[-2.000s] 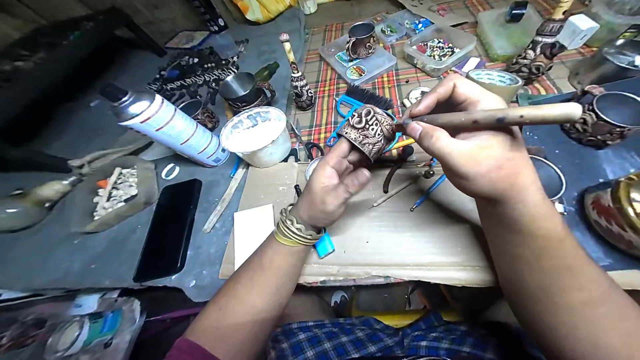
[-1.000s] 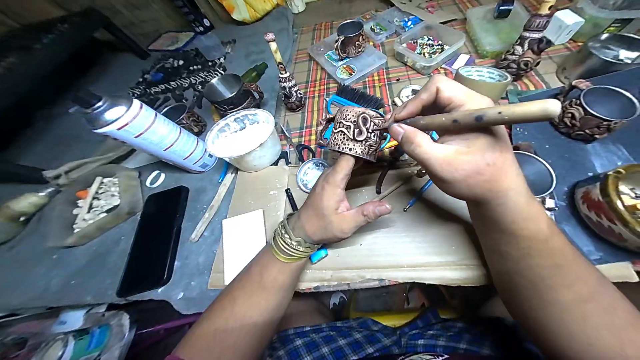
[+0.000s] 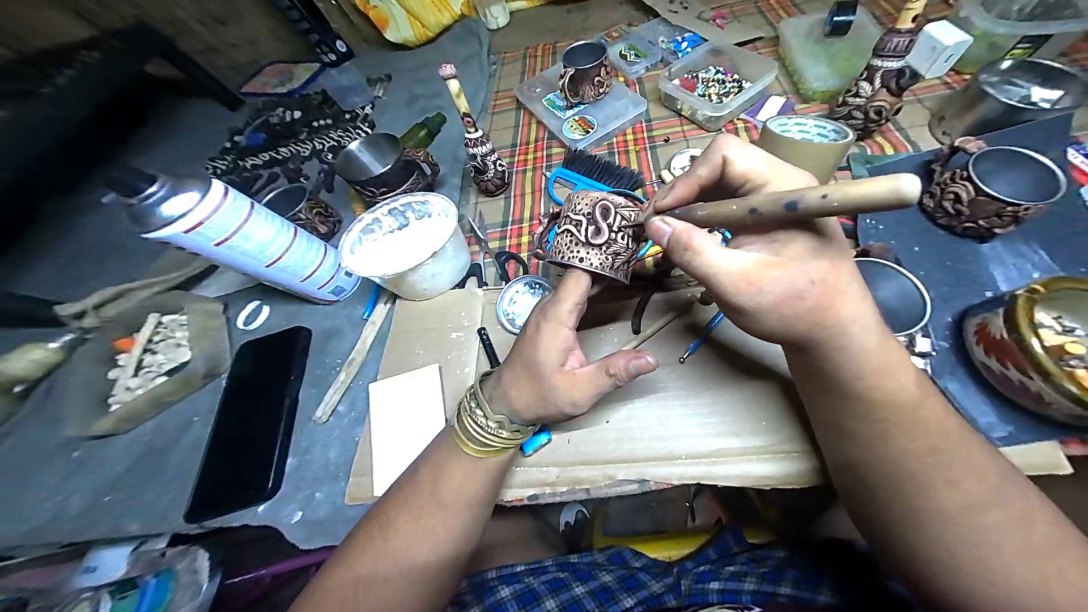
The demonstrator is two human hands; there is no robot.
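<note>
My left hand (image 3: 565, 361) supports a carved-relief brown mug (image 3: 595, 234) from below, its thumb at the rim and some fingers hidden. The mug is tipped, its raised scroll and dotted pattern facing me. In my right hand (image 3: 748, 246) is a wooden-handled tool (image 3: 790, 202), held like a pen. Its fine tip meets or nearly meets the mug's relief; exact contact cannot be told. Behind the mug lies a blue brush with black bristles (image 3: 602, 170). A cardboard sheet (image 3: 680, 433) is under both hands, with a blue thin tool (image 3: 703, 337) on it.
To the left are a white plastic tub (image 3: 408, 246), a leaning spray can (image 3: 255, 242) and a black phone (image 3: 249, 425). Scissors (image 3: 501, 255) lie behind the left hand. At the right stand another carved mug (image 3: 986, 191), a tape roll (image 3: 806, 144) and a decorated pot (image 3: 1028, 348). A bead box (image 3: 718, 85) sits behind.
The mug has been turned in my left hand: lettering-like relief faced me two seconds ago, now a scroll and dotted area do. My right hand still holds the tool at it.
</note>
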